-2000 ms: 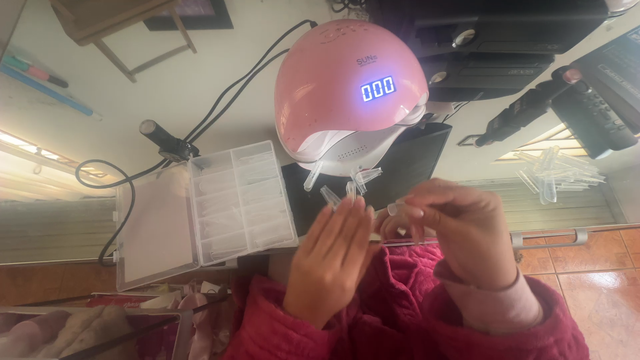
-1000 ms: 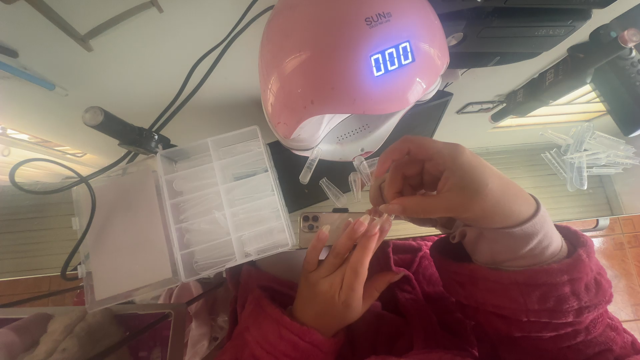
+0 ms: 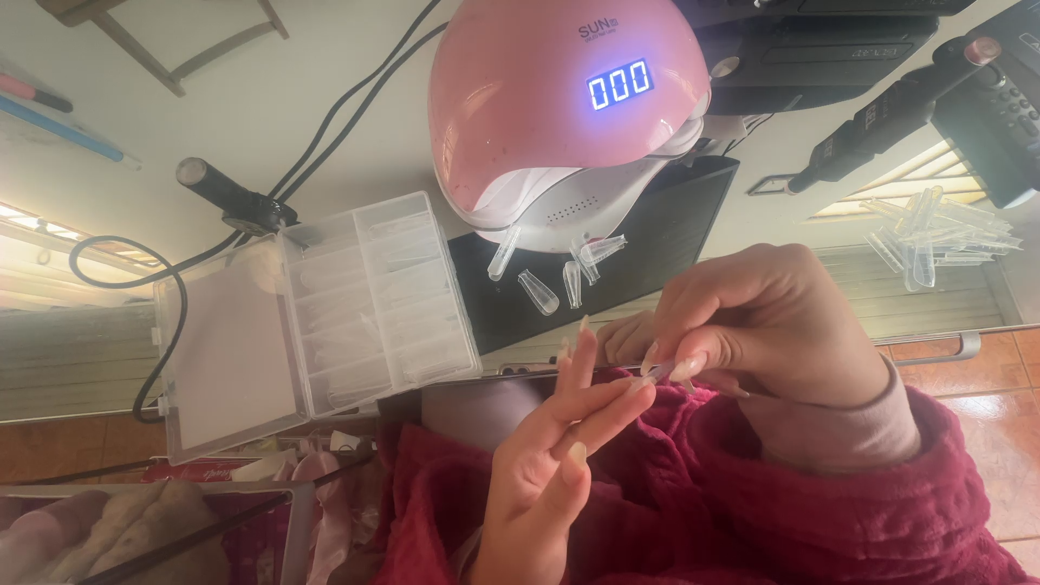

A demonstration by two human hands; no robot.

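Observation:
My right hand (image 3: pixel 756 325) pinches a small clear nail tip (image 3: pixel 660 372) between thumb and forefinger, touching a fingertip of my left hand (image 3: pixel 561 439). The left hand is palm up with its fingers spread and grips nothing. Beyond them, several loose clear nail tips (image 3: pixel 538 292) lie on a black mat (image 3: pixel 512 321) before a pink nail lamp (image 3: pixel 561 89) with a lit display. To the left lies an open clear compartment box (image 3: pixel 374 301) holding more tips. Part of another hand (image 3: pixel 627 337) shows behind; whose it is, I cannot tell.
A pile of clear nail forms (image 3: pixel 934 236) lies on the glass table at the right, near black tubes (image 3: pixel 869 130) and a remote control (image 3: pixel 987 122). A black cable (image 3: pixel 187 264) loops over the box's lid. A bin of soft items (image 3: pixel 154 528) stands at lower left.
My left hand has turned palm up and its fingers have spread. My right hand has moved away from the loose tips by the lamp, and a small clear tip now shows between its fingers.

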